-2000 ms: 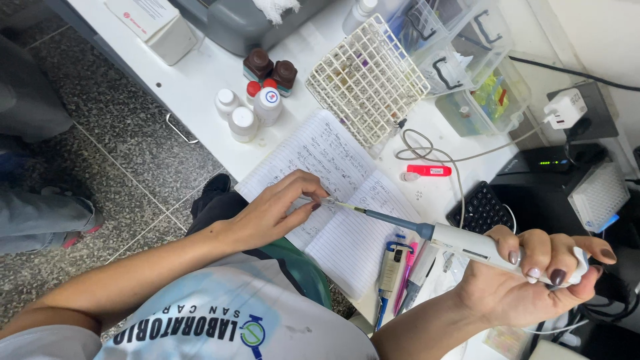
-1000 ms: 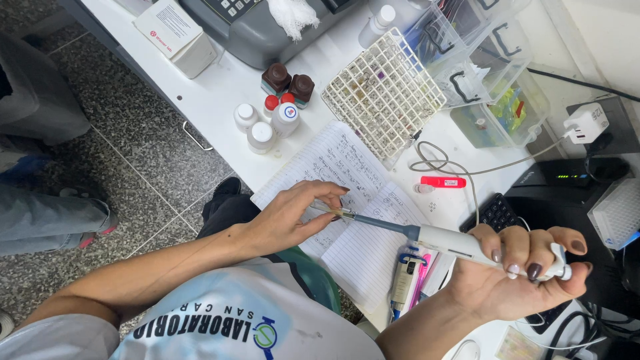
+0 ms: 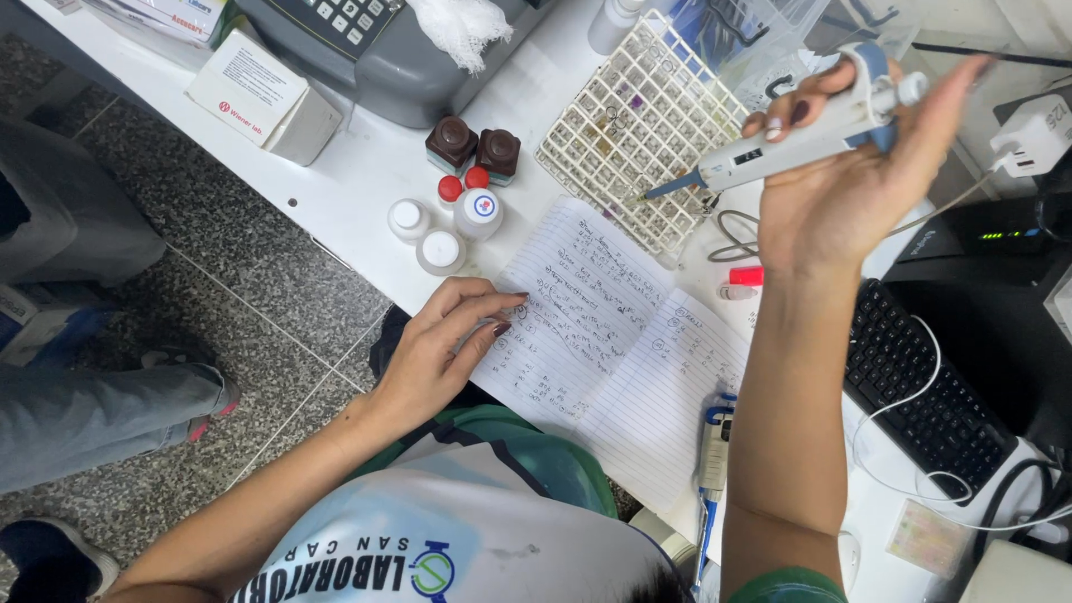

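Observation:
My right hand (image 3: 837,167) holds a white and grey micropipette (image 3: 775,151), its blue-grey shaft slanting down to the left. The tip end is over the white wire-grid test tube rack (image 3: 645,117), near its lower right part; whether it is inside a tube I cannot tell. Several tubes stand in the rack. My left hand (image 3: 452,343) is at the left edge of an open lined notebook (image 3: 578,318) with handwriting, its thumb and fingers nearly together. Whether something thin is between them cannot be made out.
White-capped bottles (image 3: 440,251), red-capped vials (image 3: 450,189) and brown-capped bottles (image 3: 452,144) stand left of the rack. Another pipette (image 3: 713,452) lies beside the notebook. A keyboard (image 3: 925,389) with cables is at right. A person's jeans-clad leg (image 3: 100,410) shows at left.
My right hand has carried the micropipette up to the rack, away from my left hand, where its tip end was before. The left hand has stayed by the notebook.

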